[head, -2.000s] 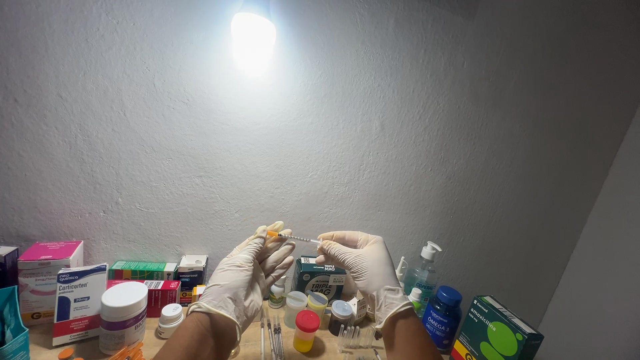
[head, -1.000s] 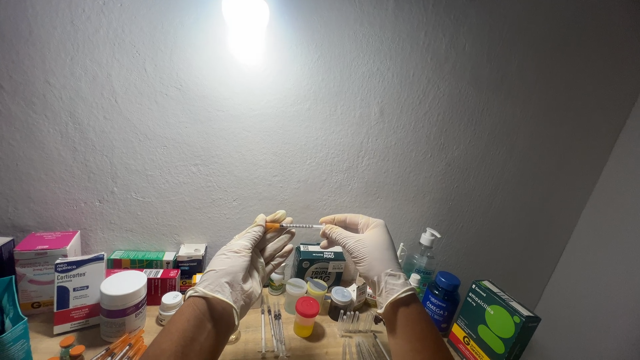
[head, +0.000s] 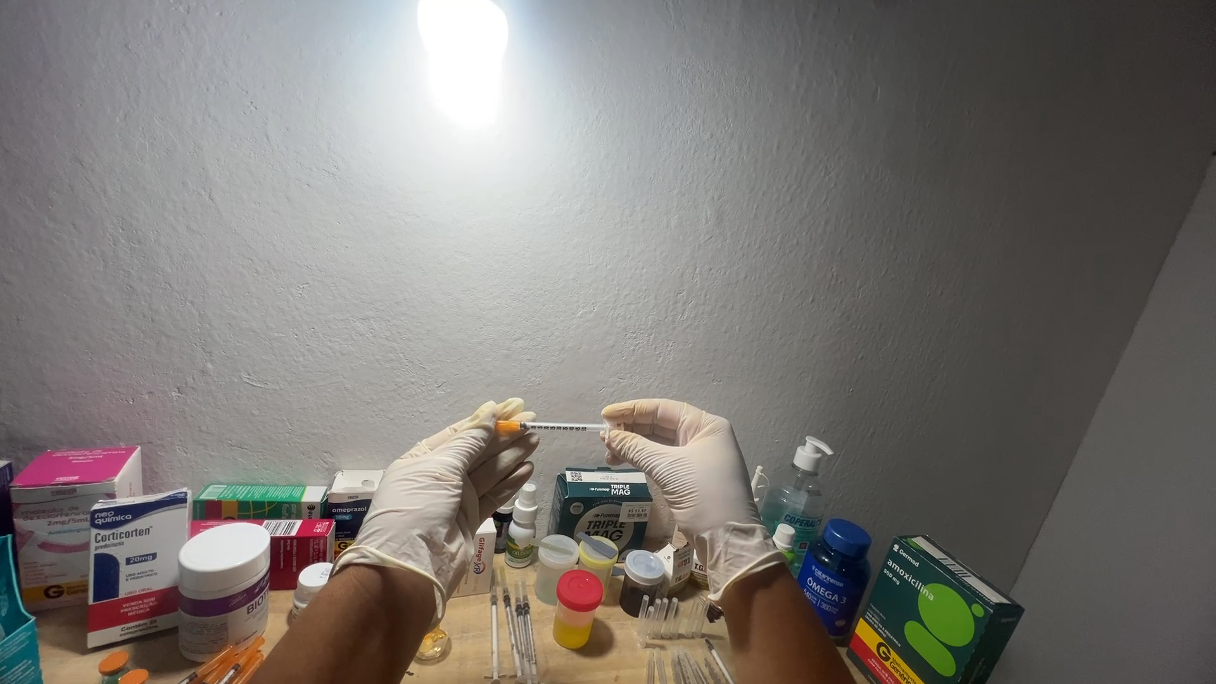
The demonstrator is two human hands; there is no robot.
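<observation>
A thin graduated syringe (head: 562, 427) with an orange cap lies level between my gloved hands, above the table. My left hand (head: 456, 484), in a cream latex glove, holds the orange cap end between thumb and fingers, its other fingers extended. My right hand (head: 689, 465), gloved alike, pinches the plunger end with thumb and forefinger. Below them on the wooden table stand a red-lidded specimen cup (head: 579, 608) with yellow liquid, a cup with dark contents (head: 643, 581) and two pale-lidded cups. Several syringes (head: 518, 632) lie left of the red-lidded cup.
Medicine boxes (head: 141, 570) and a white jar (head: 224, 591) stand at left, with orange-capped syringes (head: 228, 663) in front. Clear tubes (head: 670, 617) lie right of centre. A blue bottle (head: 834, 578), a pump bottle (head: 796, 494) and a green box (head: 931, 613) stand at right. A grey wall (head: 608, 237) rises behind.
The syringe, tilted slightly two seconds ago, is now about level. Both hands keep hold of its ends. The view has shifted slightly.
</observation>
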